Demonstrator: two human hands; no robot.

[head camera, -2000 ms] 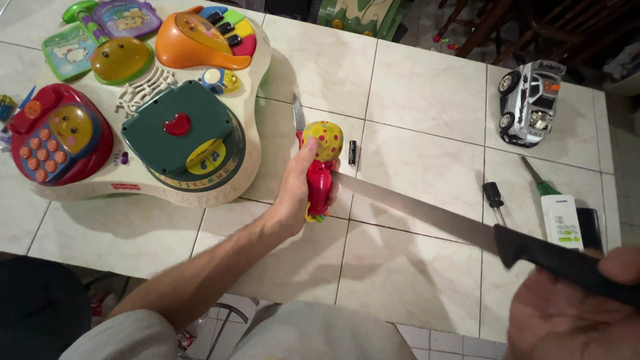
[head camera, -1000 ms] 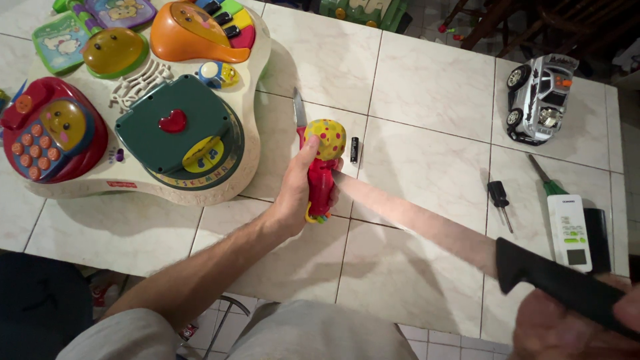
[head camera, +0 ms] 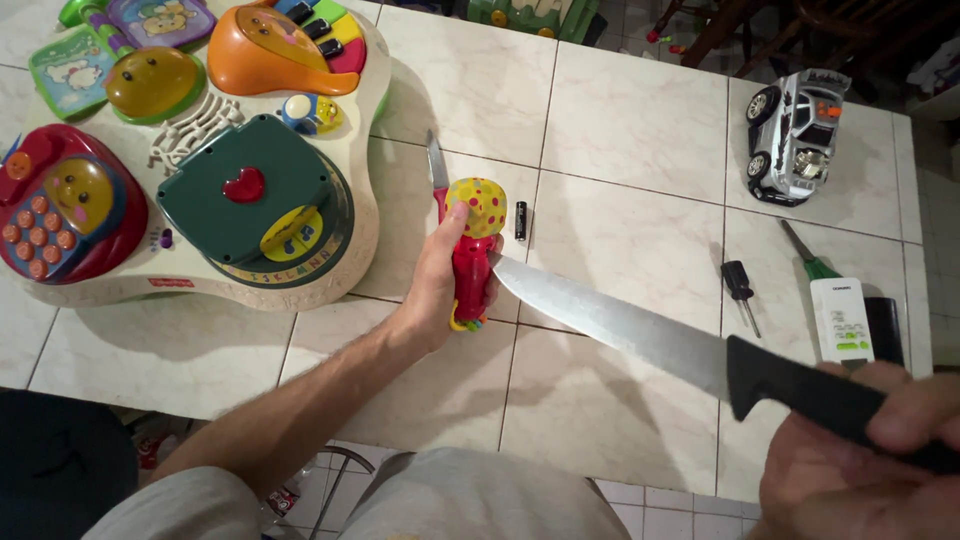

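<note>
My left hand [head camera: 431, 277] grips a red toy handle [head camera: 471, 277] with a yellow, dotted ball [head camera: 477, 208] on top, the thumb resting on the ball. In my right hand [head camera: 862, 457], at the lower right, is the black handle of a large knife [head camera: 615, 322]. Its long steel blade slants up to the left, and the tip meets the side of the red handle. Behind the ball lies a small knife with a red handle [head camera: 437, 165]. A black battery [head camera: 520, 221] is just right of the ball.
A baby activity table toy [head camera: 322, 296] fills the left of the tiled table [head camera: 637, 150]. At right are a silver toy truck [head camera: 799, 139], a black screwdriver [head camera: 739, 289], a green-handled tool [head camera: 814, 262], a white remote control [head camera: 841, 319] and a dark flat object [head camera: 885, 330].
My left hand keeps its hold on the toy, and the blade tip stays at the toy's side. My right hand and the knife handle have shifted slightly.
</note>
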